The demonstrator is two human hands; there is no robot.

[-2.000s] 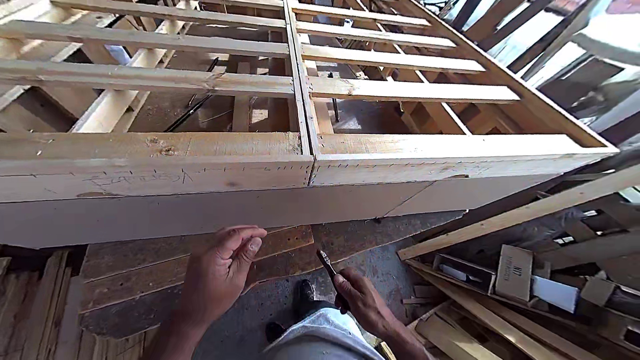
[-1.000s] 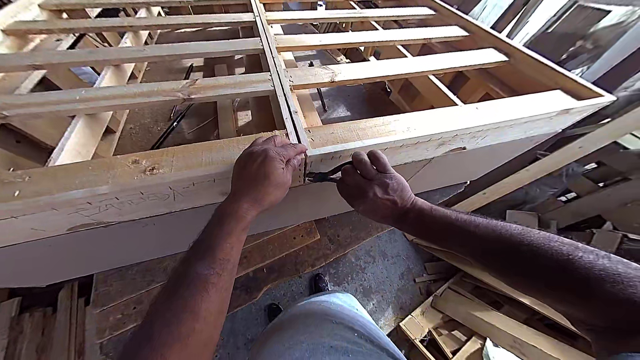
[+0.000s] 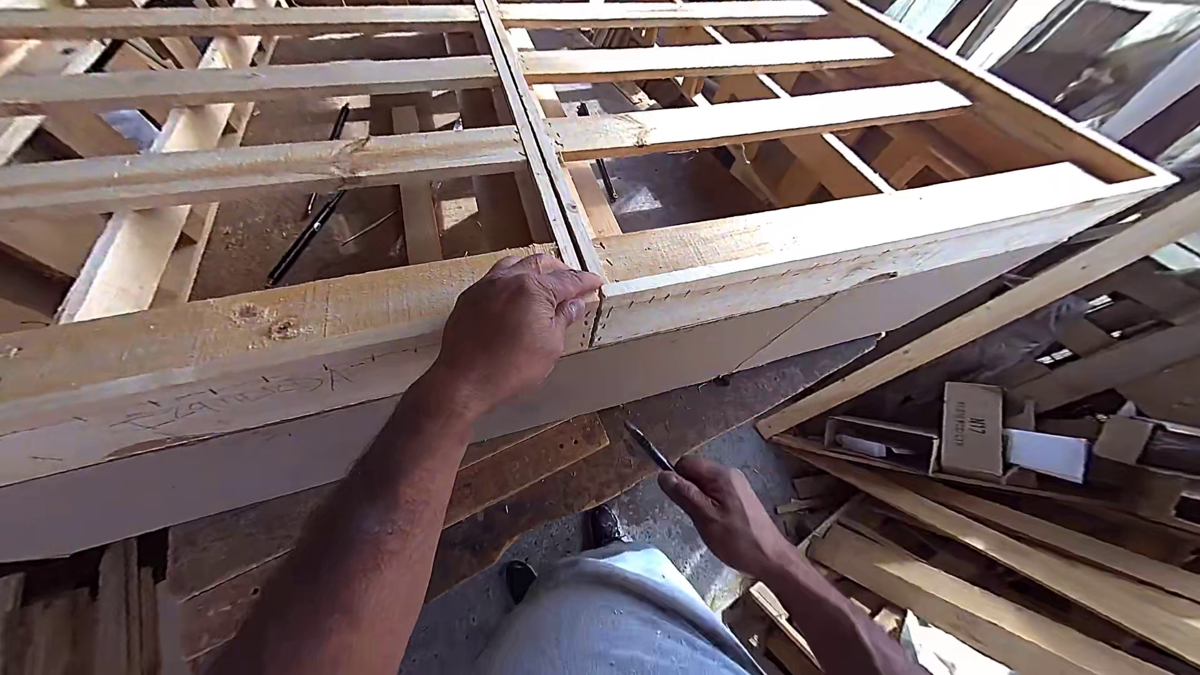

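Two slatted wooden frames (image 3: 769, 253) lie side by side in the head view, a narrow gap between them. My left hand (image 3: 516, 323) rests on the near top edge at that joint, fingers bent and thumb toward the gap; whether it pinches something small cannot be told. Lower and to the right, my right hand (image 3: 717, 506) holds a slim dark hand tool (image 3: 649, 446), its tip pointing up and left, apart from the frames. The tool's exact kind is unclear. Rows of small marks line the frame's front face, and pencil marks show at its left.
Below the frames is a worn wooden board (image 3: 534, 469). A long plank (image 3: 984, 319) slants at the right, beside cardboard boxes (image 3: 972, 429) and stacked timber (image 3: 947, 581). Scrap wood (image 3: 89, 609) lies at lower left. A dark rod (image 3: 307, 239) shows between the left slats.
My right hand has drawn back from the joint, down toward my body, with the tool still in it. My left hand stays at the joint.
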